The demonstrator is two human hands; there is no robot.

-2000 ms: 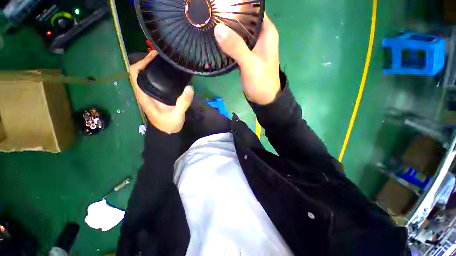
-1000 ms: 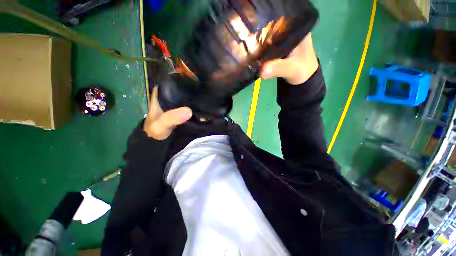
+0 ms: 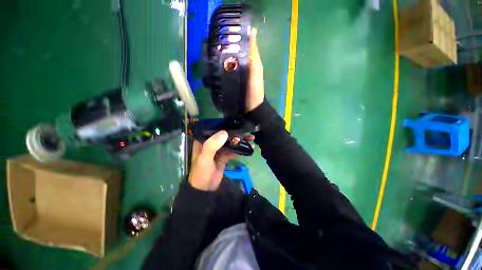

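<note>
The black desk fan is held up in front of me, seen from its side, with slots and a small coppery disc on the head. My left hand grips the fan's base from below, thumb on top. My right hand holds the far right side of the head; its fingers are partly hidden behind the fan. The off-white buffing wheel of the bench polisher is just left of the fan; whether they touch is not clear.
A second buffing wheel is at the polisher's left end. An open cardboard tray and a copper-coloured round part are on the bench. A blue stool and a carton stand on the floor at right.
The fan has turned from its ribbed front to its side, and both hands have turned with it. The view has shifted, so the polisher and its wheels now show at left.
</note>
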